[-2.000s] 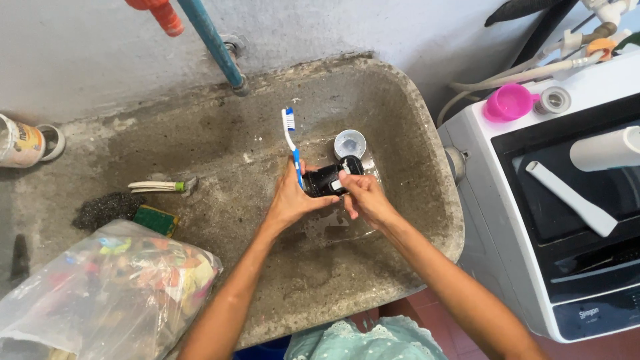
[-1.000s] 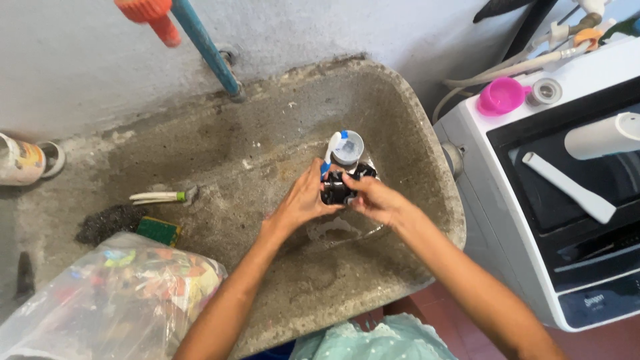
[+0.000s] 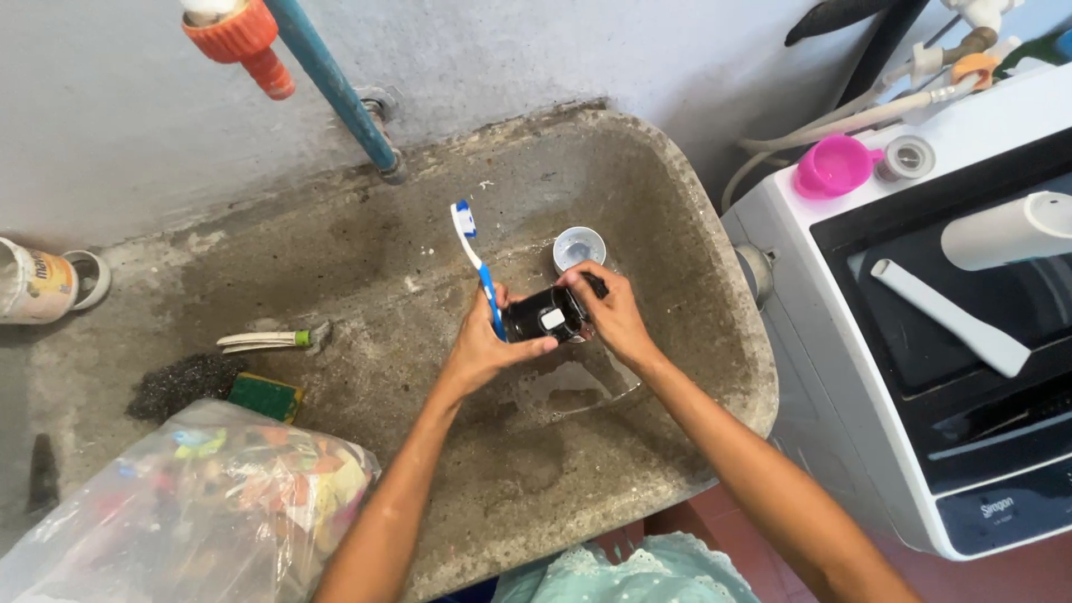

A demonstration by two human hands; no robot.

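Over the concrete sink (image 3: pixel 745 368), my left hand (image 3: pixel 486 347) grips the body of a black plastic container (image 3: pixel 532 316) with a white patch on its side. The same hand holds a blue and white toothbrush (image 3: pixel 481 268) upright, bristles at the top, between thumb and fingers. My right hand (image 3: pixel 610 314) has its fingers closed on the container's right end, at a dark part whose exact form is partly hidden. Just beyond the hands, a small white cup (image 3: pixel 579 248) with liquid in it sits in the basin. Below them the basin floor is wet.
Left in the sink are a green scouring sponge (image 3: pixel 265 397), dark steel wool (image 3: pixel 184 387), a small brush (image 3: pixel 264 340) and a filled plastic bag (image 3: pixel 209 502). A blue pipe (image 3: pixel 335 84) stands behind. On the washing machine (image 3: pixel 829 335) lie a pink cup (image 3: pixel 835 167) and white plastic parts (image 3: pixel 950 318).
The toothbrush, which leaned over the white cup a second ago, now points up to the left of it. The black container remains between both hands, tilted differently.
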